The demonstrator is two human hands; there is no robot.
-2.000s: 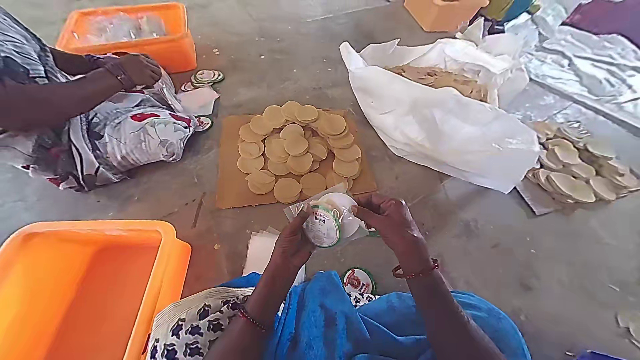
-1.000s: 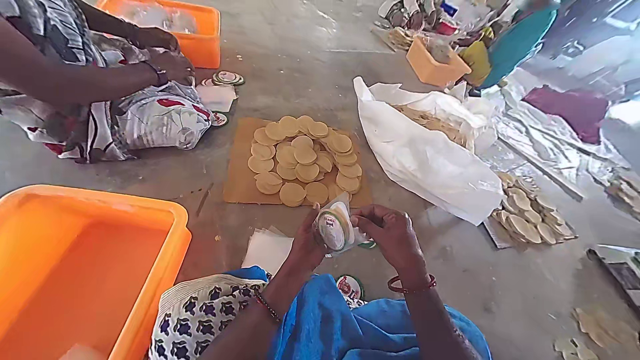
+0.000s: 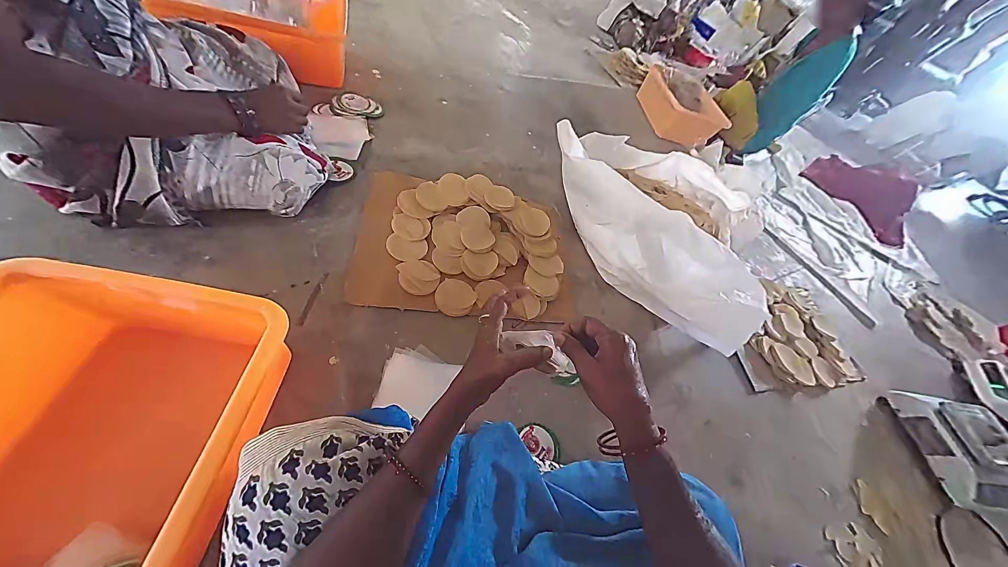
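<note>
Between my hands is a small clear plastic packet [image 3: 539, 343], tilted so that its face is hardly visible. My left hand [image 3: 494, 354] holds its left end with the thumb below, the index finger raised. The fingertips of my right hand [image 3: 606, 366] pinch its right end. Just beyond lies a cardboard sheet [image 3: 370, 272] bearing piles of flat round beige discs [image 3: 476, 236] in a ring and a middle heap. Clear plastic sheets or bags [image 3: 413, 384] rest on the floor left of my hands. A round printed label [image 3: 539, 442] with a green rim lies by my lap.
An orange crate [image 3: 272, 315] stands at my left. Across from it sits a person [image 3: 236, 150] beside another orange crate [image 3: 321, 47]. A white sack [image 3: 661, 260] lies right of the cardboard, with more discs [image 3: 803, 339] beyond. At the upper right are a small orange tub [image 3: 681, 110] and mixed packets.
The packet, earlier showing its round printed label, is now tipped nearly edge-on between my hands. My left index finger has lifted away from it. The view has shifted toward the right.
</note>
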